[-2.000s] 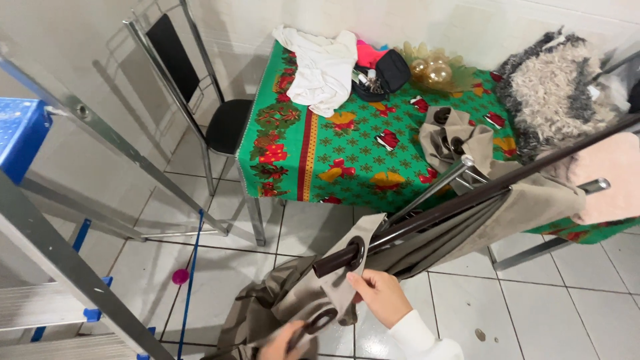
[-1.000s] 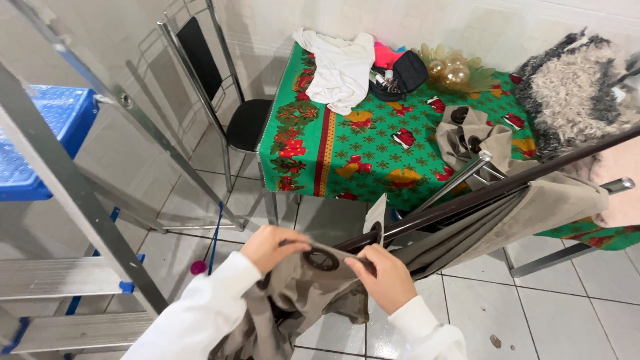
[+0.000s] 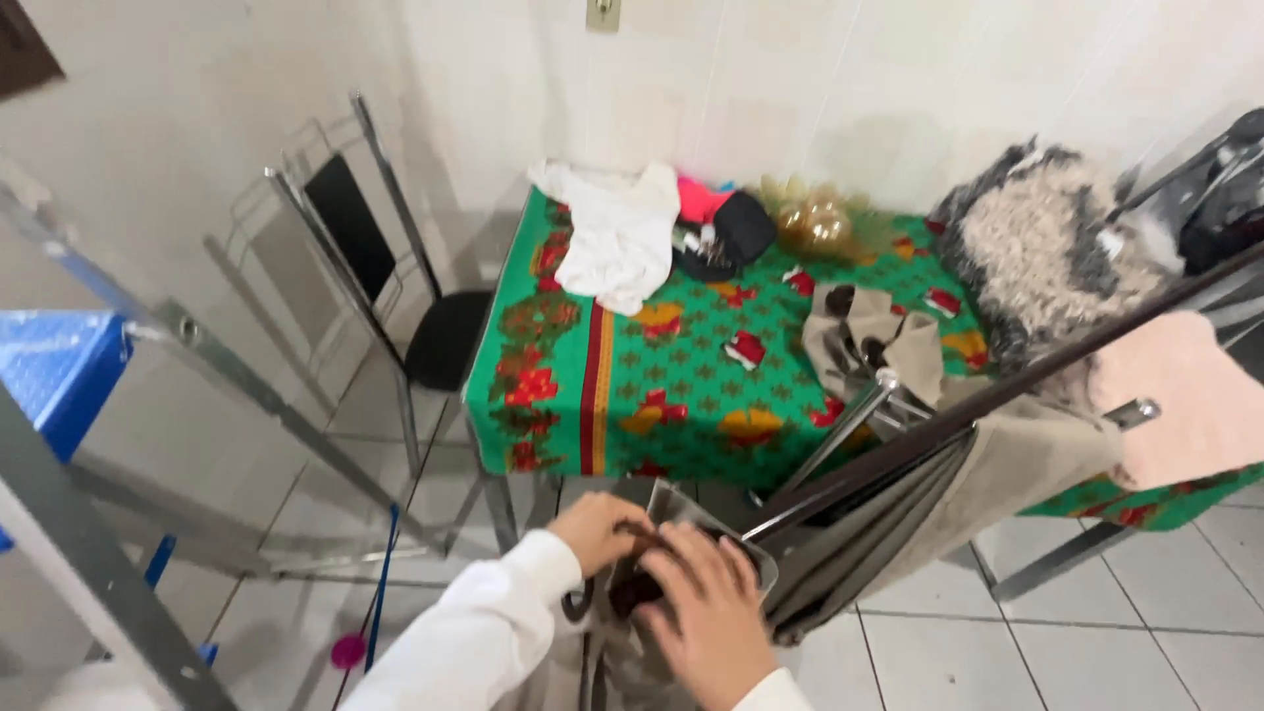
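A dark curtain rod (image 3: 918, 439) slants from the upper right down to my hands, with a taupe grommet curtain (image 3: 889, 533) bunched along it. At the rod's lower end, my left hand (image 3: 602, 533) grips the curtain's top edge near a dark grommet ring. My right hand (image 3: 706, 602) lies over the same edge, its fingers spread around another dark ring (image 3: 632, 591); the fingers partly hide the rod's tip and the rings. More of the curtain's grommet edge (image 3: 874, 341) rests on the table behind the rod.
A table with a green Christmas tablecloth (image 3: 691, 365) holds a white cloth (image 3: 622, 237), a black pouch (image 3: 726, 237) and a fluffy grey-beige textile (image 3: 1047, 247). A black chair (image 3: 449, 341) stands left of it. A metal stepladder (image 3: 89, 553) is at the far left.
Both hands have moved from holding a grommet stretched between them, left of the rod's end, to close together at that end. The view has shifted.
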